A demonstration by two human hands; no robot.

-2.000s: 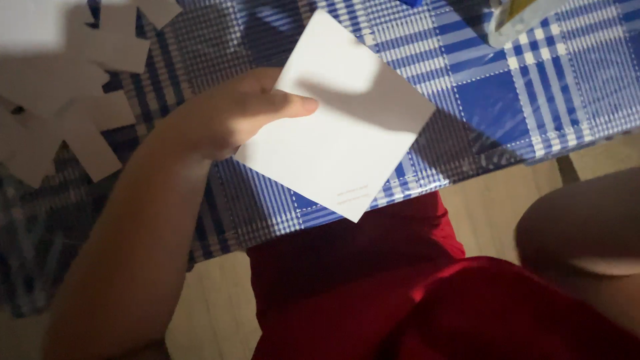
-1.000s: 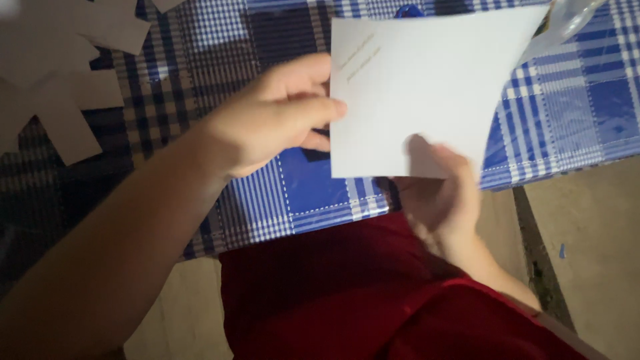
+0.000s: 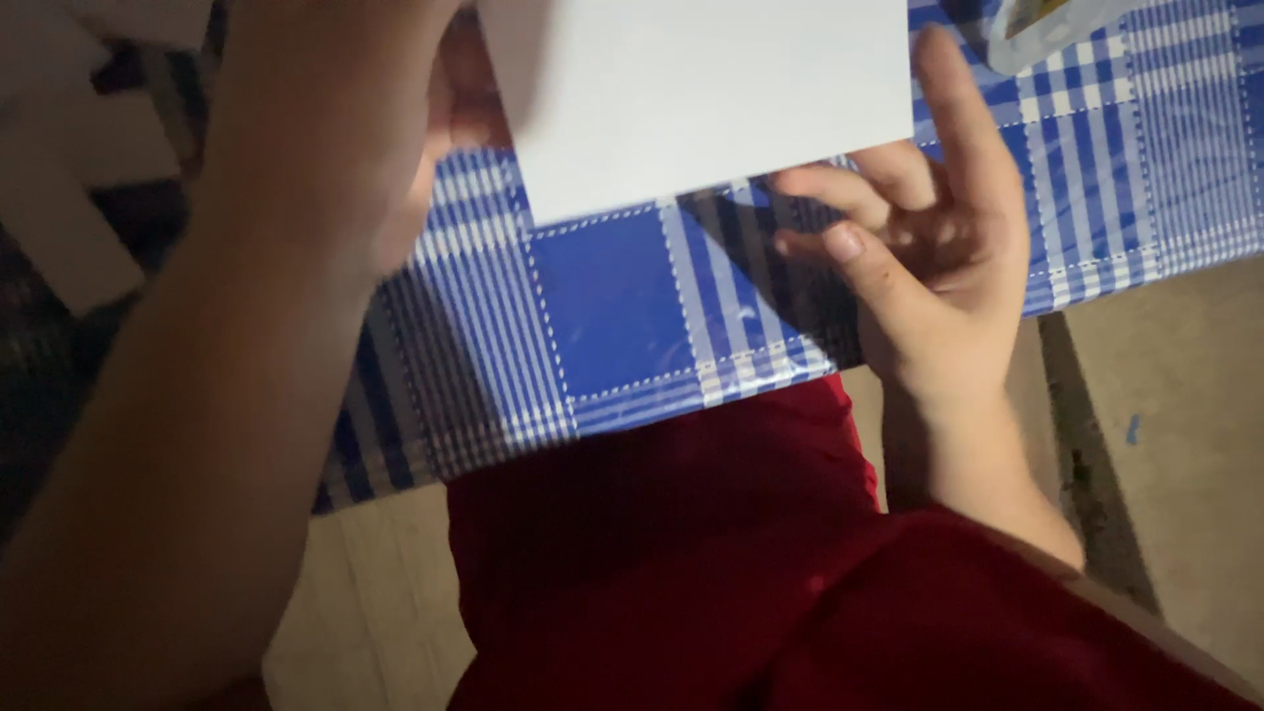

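A white sheet of paper or card (image 3: 701,89) reaches down from the top edge over the blue checked tablecloth (image 3: 617,321). My left hand (image 3: 434,128) is at its left edge, partly cut off by the top of the view and hidden by its own wrist; whether it grips the sheet cannot be told. Beside the sheet's lower right corner, my right hand (image 3: 918,227) has its palm turned up and its fingers spread, with nothing held in it. The side of the sheet that shows is blank.
Several white paper pieces (image 3: 89,188) lie overlapping on the left. A clear plastic item (image 3: 1037,30) with a yellowish part is at the top right. The tablecloth's near edge crosses above red cloth over my lap, with floor on both sides.
My right hand, which was at the sheet's lower edge one second ago, is now spread beside its right corner. The writing on the sheet is out of sight.
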